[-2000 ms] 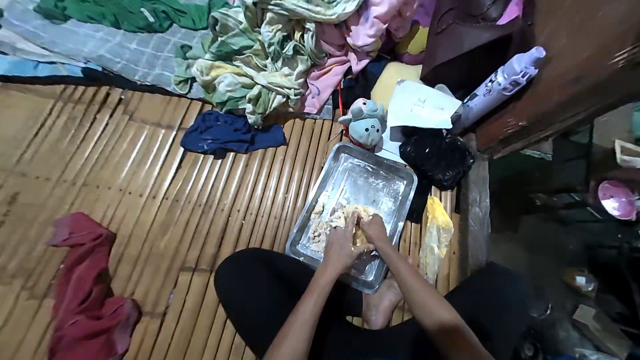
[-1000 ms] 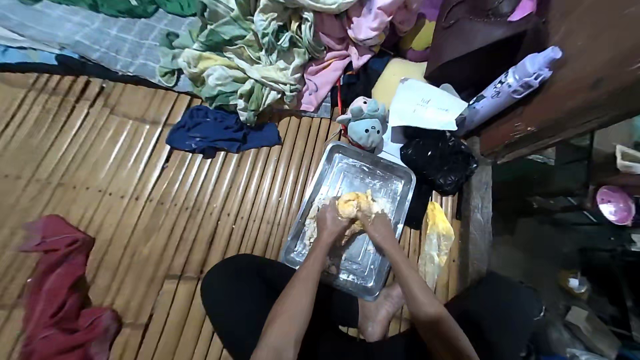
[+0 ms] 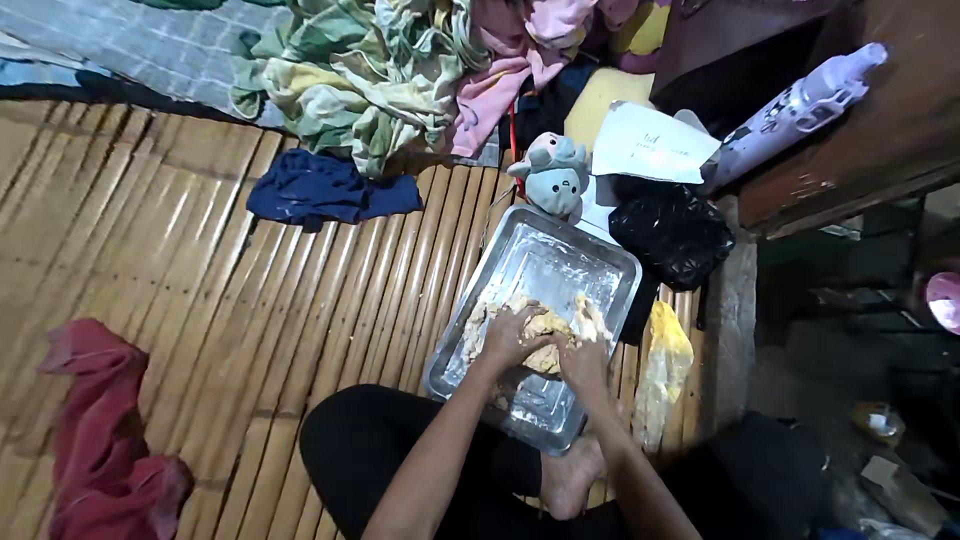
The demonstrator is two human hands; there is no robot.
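A rectangular metal tray [image 3: 555, 262] lies at a slant on the bamboo slat floor, close to my crossed legs. Pale yellow dough [image 3: 546, 345] is in its lower half, with crumbly pieces at the left and a smaller lump at the right. My left hand [image 3: 512, 337] grips the dough from the left, fingers curled over its top. From the right, my right hand [image 3: 583, 364] presses on the same dough, its fingertips partly hidden. White floury residue coats the tray's bottom.
A plush toy [image 3: 555, 180] touches the tray's far edge. Right of it are a black plastic bag [image 3: 671, 232], a written paper [image 3: 652, 142] and a lilac bottle [image 3: 795, 112]. A yellow-stained plastic bag [image 3: 666, 367] lies beside the tray. Blue cloth [image 3: 330, 191] and red cloth [image 3: 101, 442] lie left.
A second ago both hands held the dough up together near the tray's middle; now they are lower and a little farther apart, with the dough between them and a separate lump visible at the right.
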